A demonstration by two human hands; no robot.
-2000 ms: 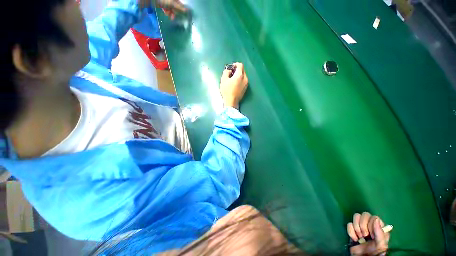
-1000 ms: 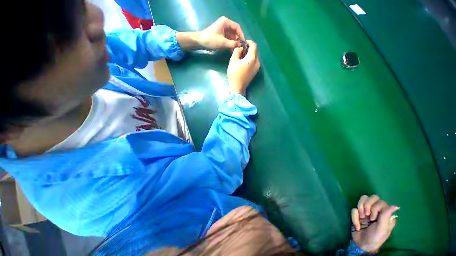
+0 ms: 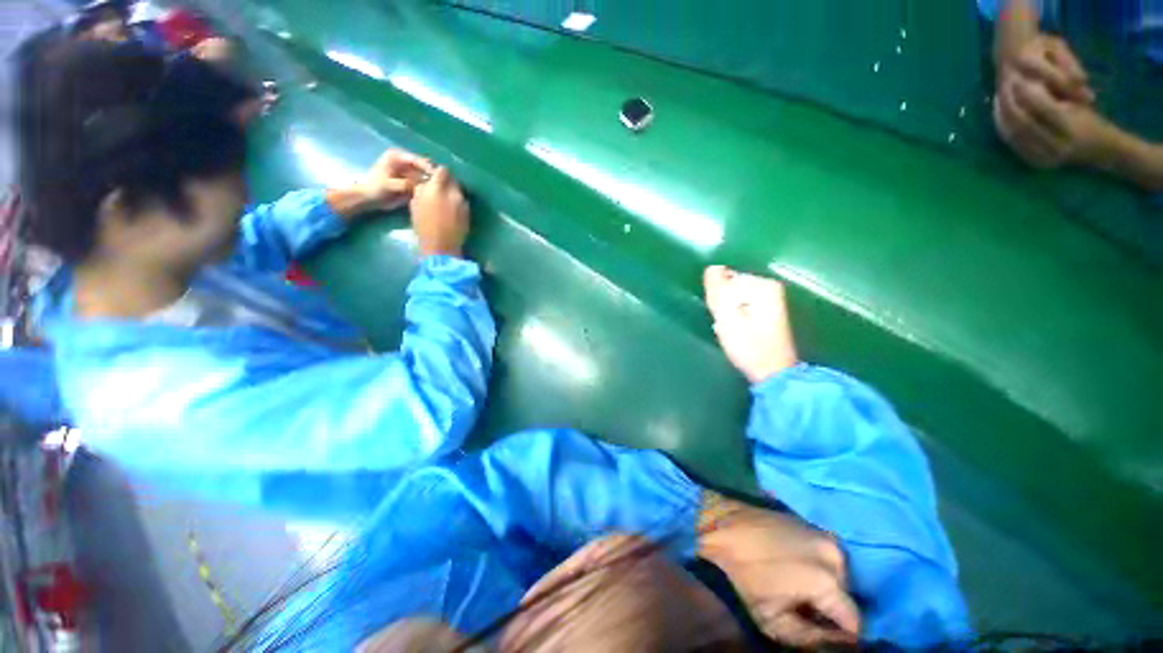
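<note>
My right hand is raised over the green belt with its fingers curled; whether it holds anything is not visible. My left hand is low at the bottom, partly against the blue sleeve, its fingers bent and blurred; its contents cannot be told. A small square unit with a dark face and silvery rim lies on the green belt, beyond my right hand and touched by neither hand.
A neighbour in a blue smock sits at the left, both hands together over the belt side. Another person's clasped hands rest at the upper right. A white piece and tiny white specks lie on the far surface.
The view has swung, so the neighbour and the unit appear further left. My right hand and blue sleeve have come up into view, and my left forearm now shows. The far person's hands have appeared.
</note>
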